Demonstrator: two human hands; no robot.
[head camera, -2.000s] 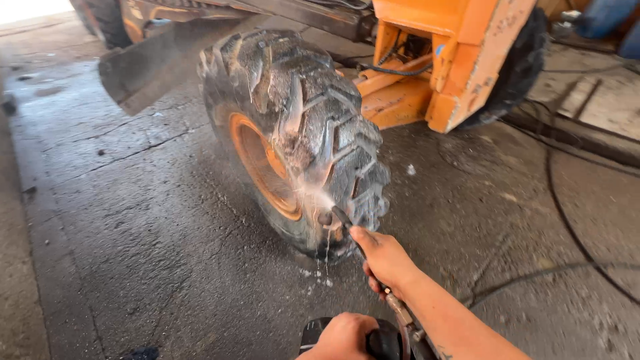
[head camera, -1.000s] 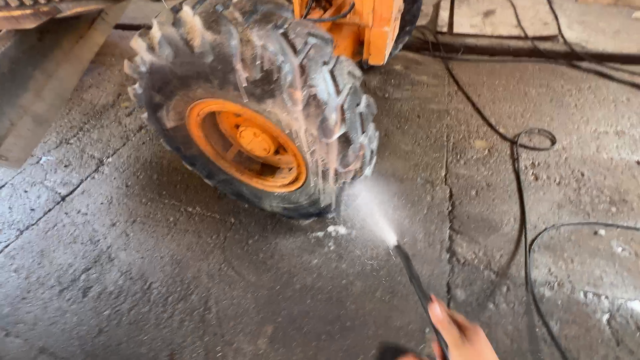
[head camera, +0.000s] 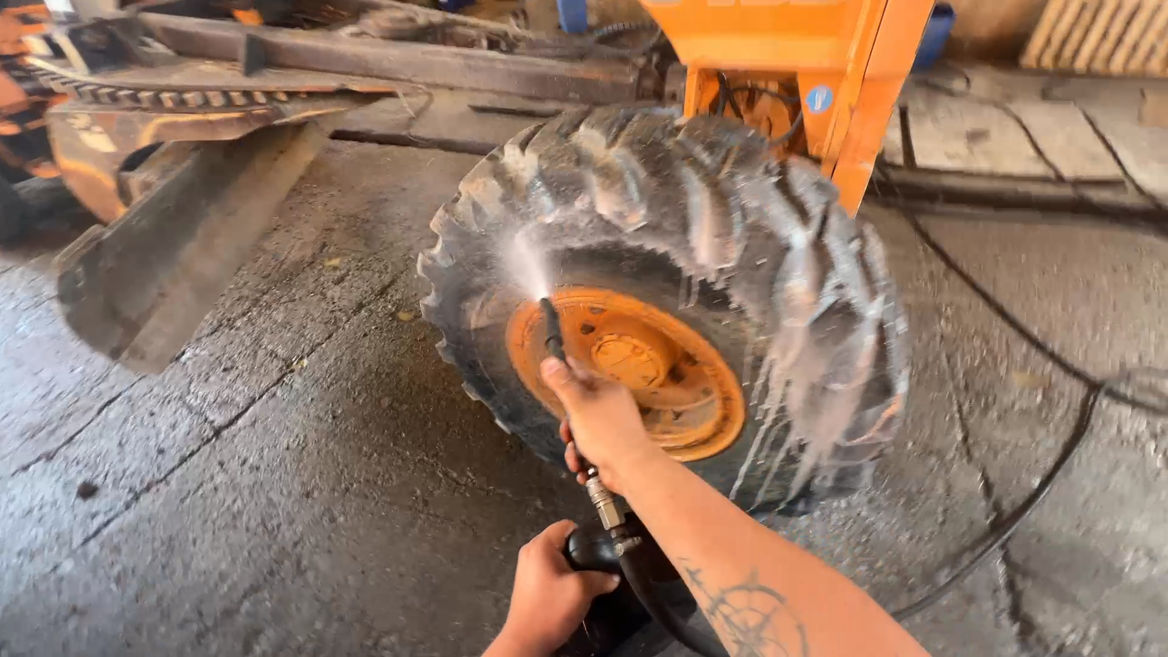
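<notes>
My right hand (head camera: 598, 420) is closed around the black spray lance (head camera: 551, 324), whose tip stands over the orange wheel rim (head camera: 675, 424). A white jet leaves the tip and strikes the upper left sidewall of the large lugged tyre (head camera: 712, 210). Foam and water run down the tread on the right. Below, my left hand (head camera: 557, 584) grips the black rear part (head camera: 593, 549) of the spray gun, near a metal coupling (head camera: 604, 500) and a black hose (head camera: 652, 602). The fingers of my left hand are partly hidden.
An orange machine frame (head camera: 776, 36) rises behind the tyre. To the left, a metal grader blade (head camera: 192, 246) and a toothed ring (head camera: 182, 96) stand above wet, cracked concrete (head camera: 274, 474). A black hose (head camera: 1031, 502) curves over the floor on the right.
The lance and its jet have moved from the tyre's lower right edge to its upper left sidewall. My left hand shows clearly again. The view has shifted strongly.
</notes>
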